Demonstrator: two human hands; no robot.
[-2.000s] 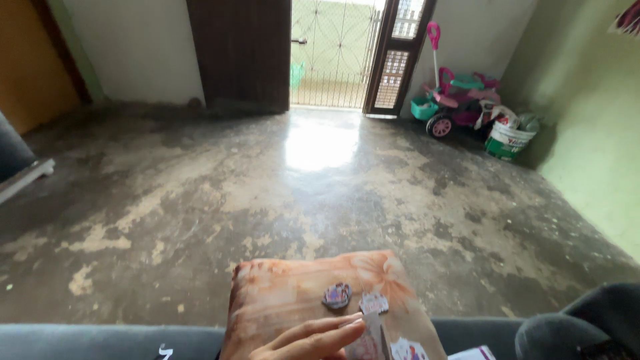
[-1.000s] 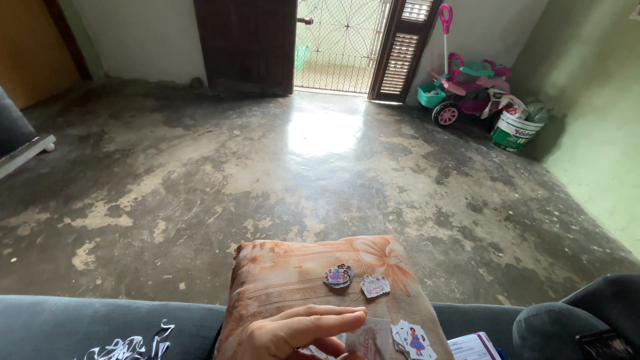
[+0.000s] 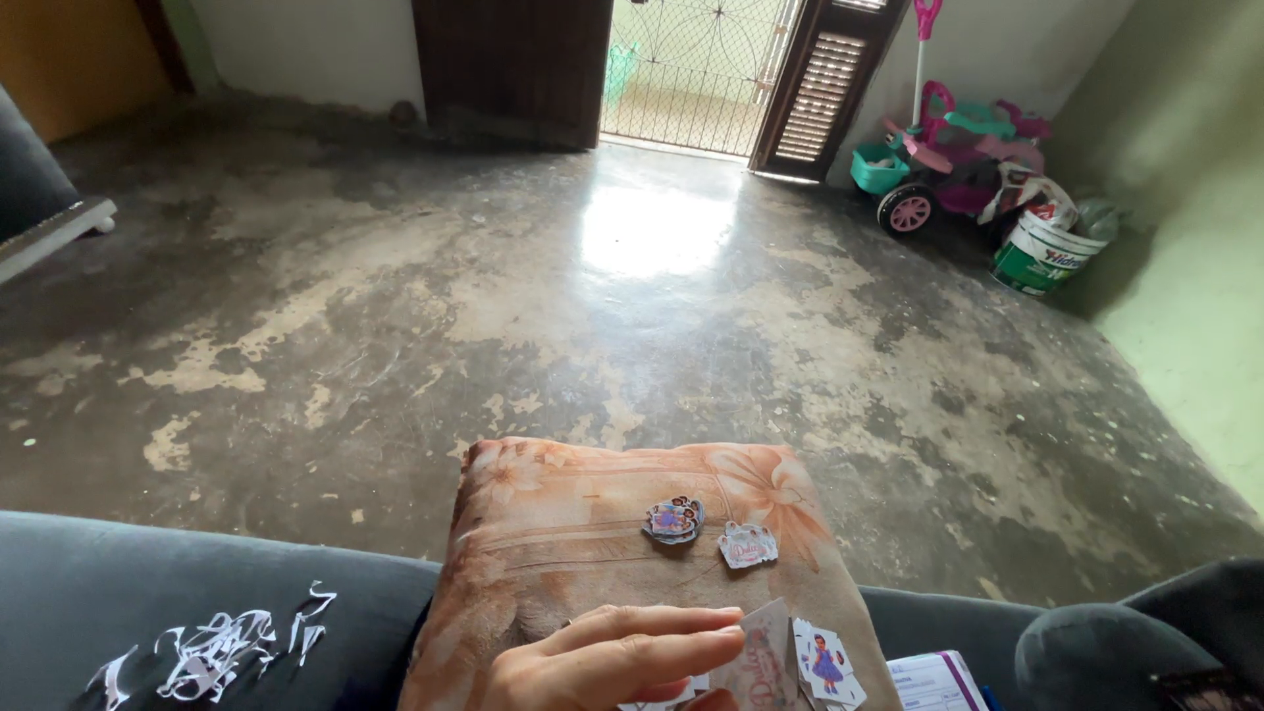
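My left hand (image 3: 617, 657) reaches in from the bottom edge over a peach floral cushion (image 3: 592, 553), its fingers pointing right. Its fingertips meet a translucent printed piece (image 3: 765, 657); the thumb is mostly cut off by the frame, so the grip is unclear. Just right of that lie printed cutouts, the top one a figure in a purple dress (image 3: 828, 664). Farther up the cushion are a small pile of cut-out figure stickers (image 3: 673, 519) and a white lettered cutout (image 3: 748, 545). My right hand does not show.
Curled white paper scraps (image 3: 217, 652) lie on the grey sofa seat (image 3: 59, 583) at left. A printed paper (image 3: 933, 681) rests right of the cushion. Beyond the worn floor (image 3: 444, 346) stand a pink ride-on toy (image 3: 948, 148), a white-and-green bucket (image 3: 1047, 255) and a metal gate (image 3: 691, 79).
The left hand stays low over the cushion, near the translucent piece. The view has shifted slightly, and more of the paper scraps shows on the left than two seconds ago.
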